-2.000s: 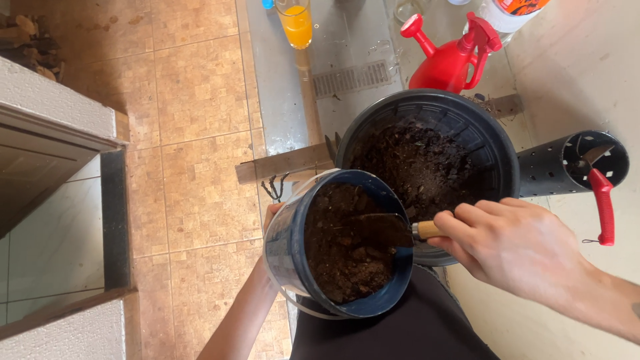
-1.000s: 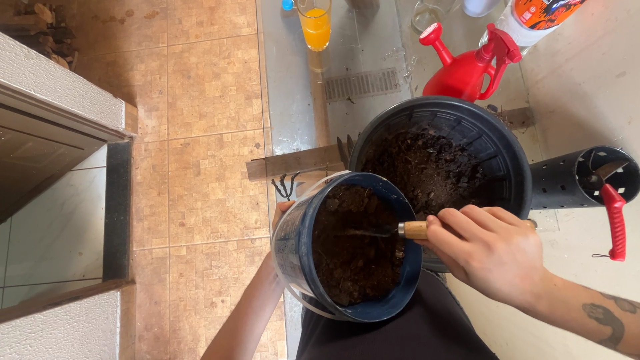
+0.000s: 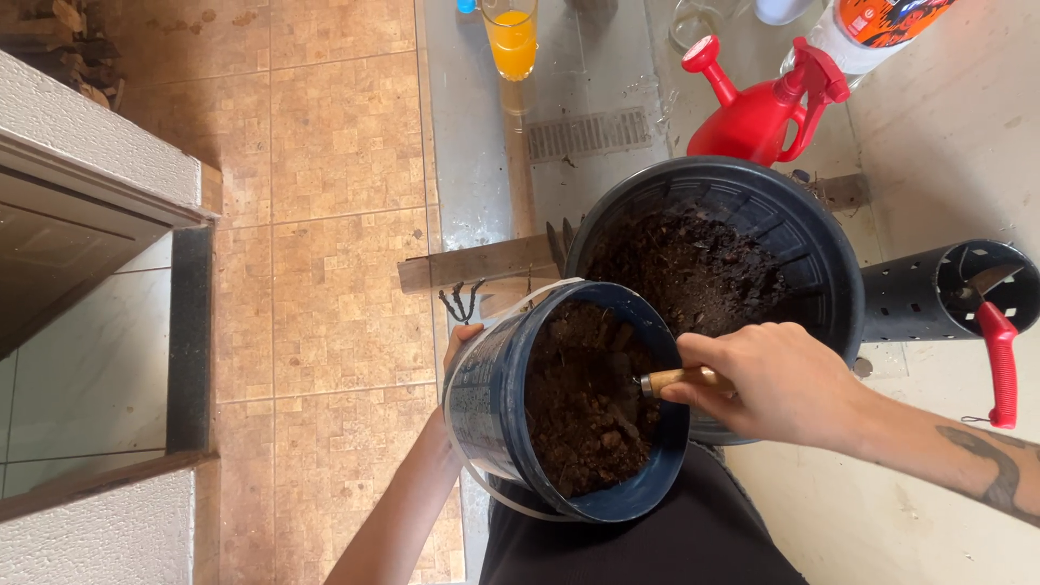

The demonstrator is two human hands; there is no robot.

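Note:
My left hand [image 3: 460, 345] holds the outer side of a blue plastic bucket [image 3: 520, 406], most of its fingers hidden behind it. The bucket is tilted and holds dark soil [image 3: 589, 422]; its white handle hangs along the outside. My right hand [image 3: 764, 386] grips the wooden handle [image 3: 678, 379] of a small garden tool, whose metal end is sunk in that soil and mostly hidden. Just beyond the bucket, partly covered by it and by my right hand, is a large black plastic pot [image 3: 841, 268] with soil [image 3: 691, 268] inside.
A red watering can [image 3: 739, 126] with a spray trigger stands behind the pot. Right of the pot lies a perforated black cylinder [image 3: 902, 296] with red-handled pruning shears [image 3: 999, 357]. A hand cultivator [image 3: 461, 301] shows left. A glass of orange drink [image 3: 512, 41] stands on the glass table [image 3: 471, 195].
The tool in my right hand has gone deeper into the bucket's soil; less of its metal shows than a second ago. My left hand stays on the bucket.

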